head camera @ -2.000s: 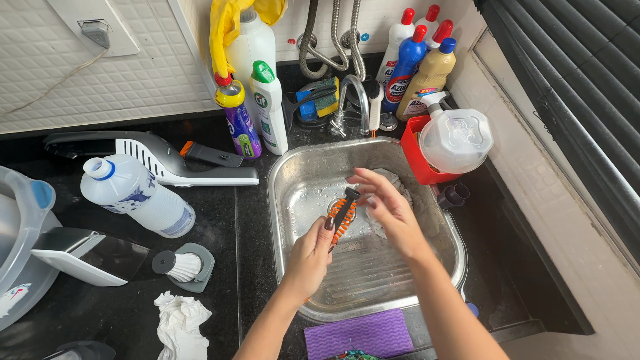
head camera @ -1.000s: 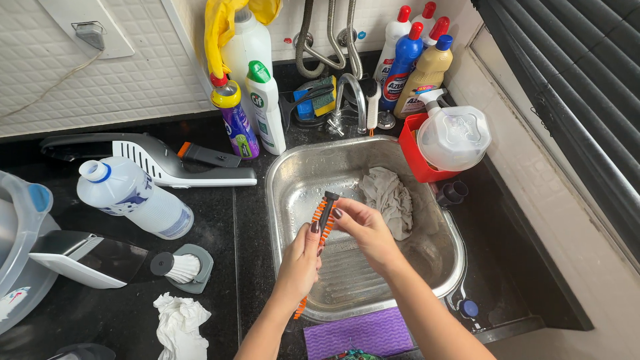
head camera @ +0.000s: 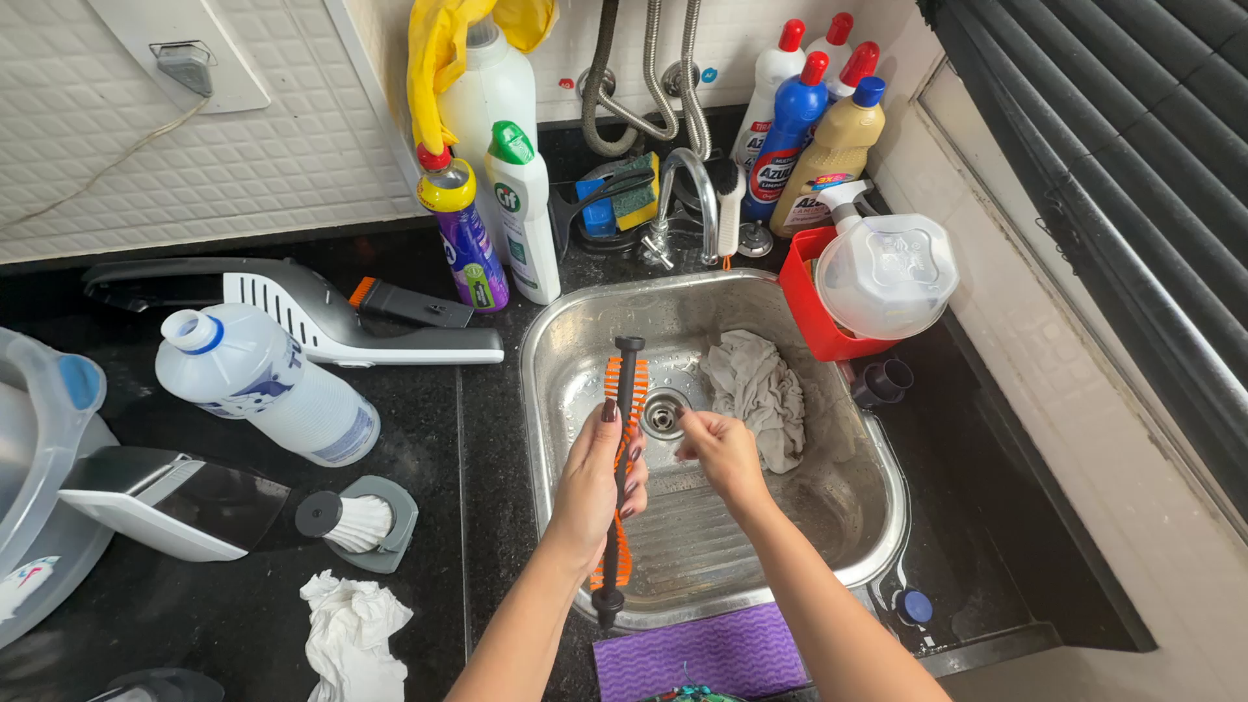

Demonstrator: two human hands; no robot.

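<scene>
My left hand (head camera: pixel 597 478) grips a black vacuum brush roller (head camera: pixel 612 556) with orange bristles, held roughly upright over the left part of the stainless steel sink (head camera: pixel 702 556). Just right of the roller is my right hand (head camera: pixel 717 448), its fingers curled near the drain and apart from the roller; whether something small is pinched in them cannot be told. A crumpled grey cloth (head camera: pixel 756 390) lies in the sink, right of the drain (head camera: pixel 665 413). The chrome faucet (head camera: pixel 687 180) stands behind the basin.
On the left counter are a handheld vacuum body (head camera: pixel 341 317), a plastic bottle (head camera: pixel 268 385), a pleated filter (head camera: pixel 361 524) and crumpled white paper (head camera: pixel 356 634). Cleaning bottles (head camera: pixel 522 210) stand behind. A red container (head camera: pixel 829 302) sits at the sink's right rim, a purple cloth (head camera: pixel 697 653) at its front.
My right hand has come away from the roller, which it touched one second ago. The roller now stands more upright in my left hand.
</scene>
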